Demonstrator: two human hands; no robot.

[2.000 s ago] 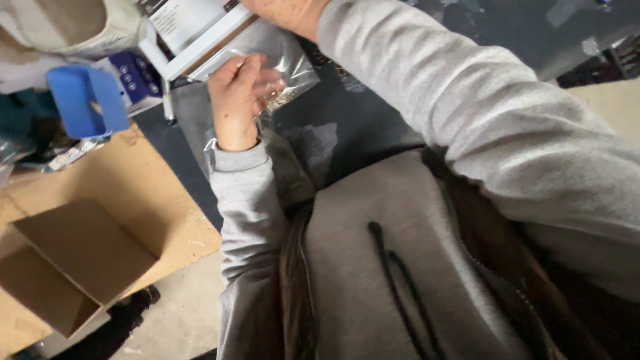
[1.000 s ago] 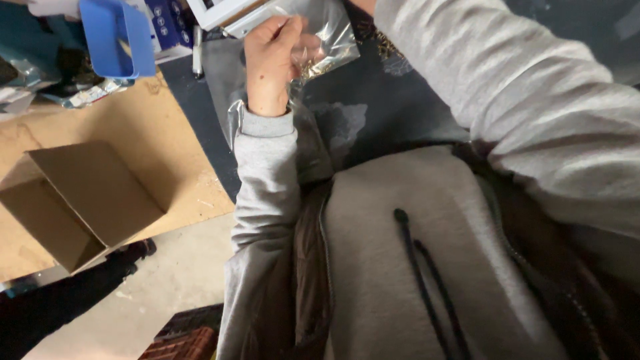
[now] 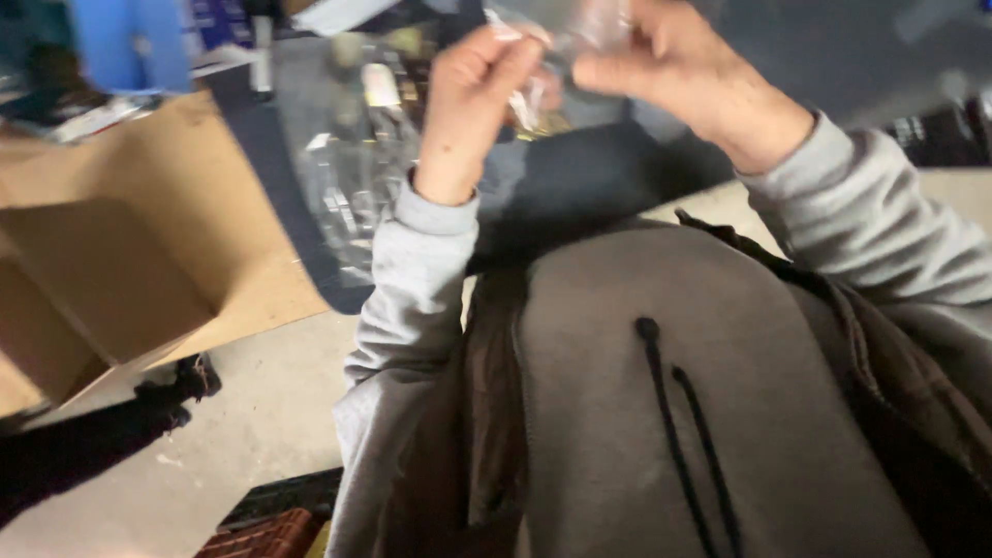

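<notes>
Near the top centre my left hand point(image 3: 473, 101) pinches the edge of a clear plastic bag point(image 3: 528, 101) between thumb and fingers. Small gold-coloured pieces point(image 3: 546, 125) show low in the bag, blurred. My right hand point(image 3: 690, 85) is just to the right, its thumb and fingers on clear plastic point(image 3: 604, 27) that looks like part of the same bag. Left of my left wrist, more clear plastic bags point(image 3: 349, 178) lie on the dark mat point(image 3: 267, 186); what is in them is hard to tell.
An open cardboard box point(image 3: 108, 271) stands at the left on a wooden surface point(image 3: 256, 256). Behind it is a blue plastic bin point(image 3: 132, 46). A reddish-brown crate point(image 3: 267, 535) sits low at the bottom, and a person's dark-clad leg point(image 3: 77, 457) shows at lower left.
My right hand has come down into view beside my left hand and now holds clear plastic. The white-framed object near my left hand is out of view. The view has shifted.
</notes>
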